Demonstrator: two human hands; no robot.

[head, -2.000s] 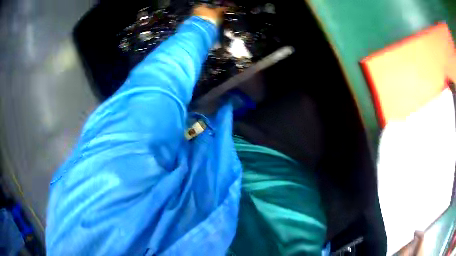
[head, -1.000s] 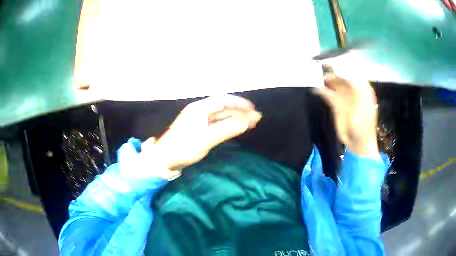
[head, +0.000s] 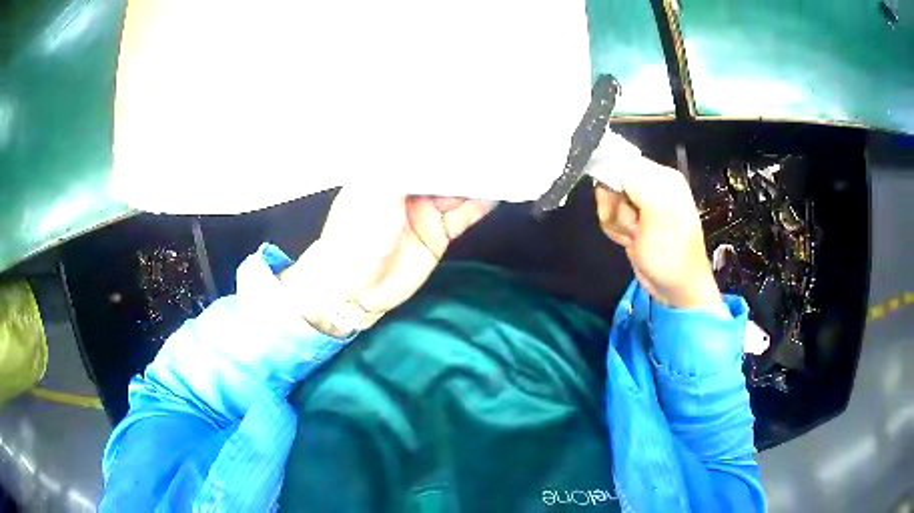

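A bright, glaring white cover sheet (head: pixel 351 95) lies on the green bench and reaches past its near edge. My left hand (head: pixel 386 245) grips the sheet's near edge around its middle, thumb and fingers at the rim. My right hand (head: pixel 656 225) holds a black clip (head: pixel 581 145) by a pale part at the sheet's near right corner. The clip is long and slanted, close to the corner. Whether it grips the edge cannot be told. Glare hides the sheet's surface and any layers below.
A black bin (head: pixel 857 261) with jumbled dark and silver clips stands right of my lap. Another black bin (head: pixel 85 321) with clips is at left. A dark seam (head: pixel 674 60) crosses the green bench (head: pixel 802 70). A yellow object (head: pixel 20 336) is at the far left.
My left hand has moved up from above the lap to the sheet's near edge. The black clip has turned from nearly level to steeply slanted. The sheet sits slightly farther left in view.
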